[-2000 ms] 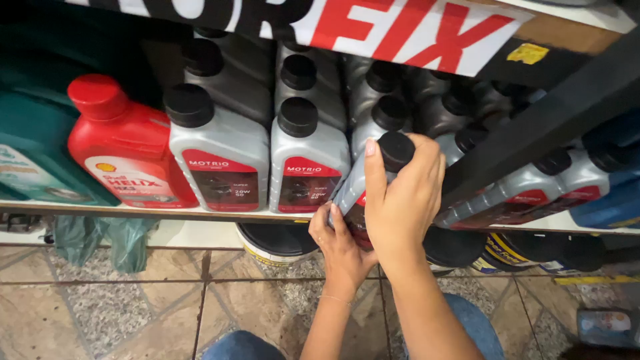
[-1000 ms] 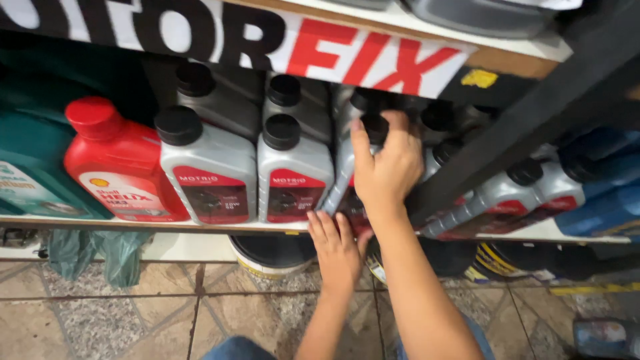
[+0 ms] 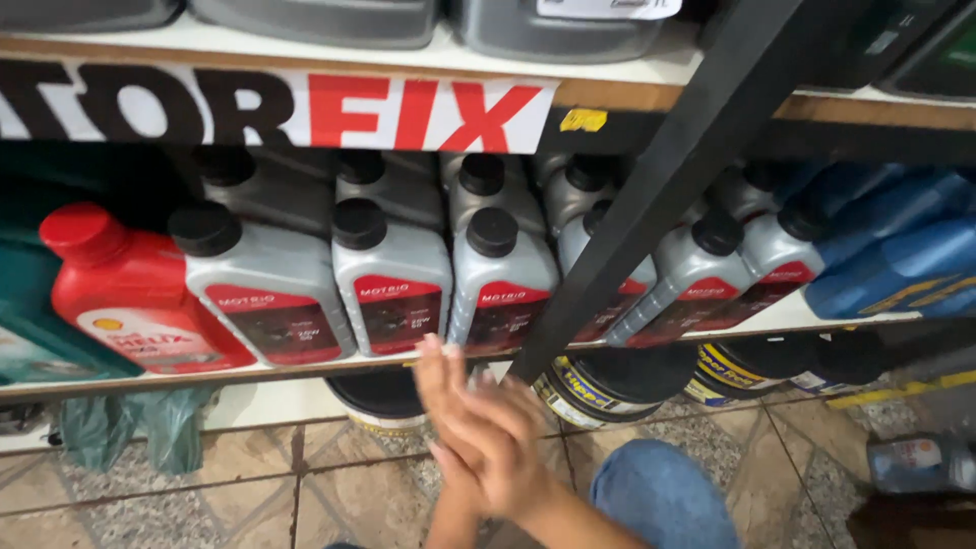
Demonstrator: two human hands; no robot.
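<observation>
My left hand (image 3: 457, 465) and my right hand (image 3: 499, 427) are pressed together, blurred, low in front of the shelf edge, with no object visible between them. Just above them stands a grey Motrio oil bottle (image 3: 503, 278) with a black cap, upright in the front row. Another Motrio bottle (image 3: 396, 282) is to its left, and a wider one (image 3: 267, 290) stands beyond that. A red Shell Helix bottle (image 3: 145, 290) leans against the row's left end. More grey bottles (image 3: 686, 282) stand right of the black post.
A black diagonal metal post (image 3: 648, 198) crosses the shelf front. Above is an upper shelf edge (image 3: 610, 95) with a lettered banner (image 3: 427, 114). Blue bottles (image 3: 907, 259) are at right. Black tubs (image 3: 610, 381) and a green plastic bag (image 3: 168, 435) are below; my knee (image 3: 659, 496) is near.
My right hand has let go of the grey bottle's cap, and both hands have moved down off the bottle and come together. That bottle now stands in line with the front row.
</observation>
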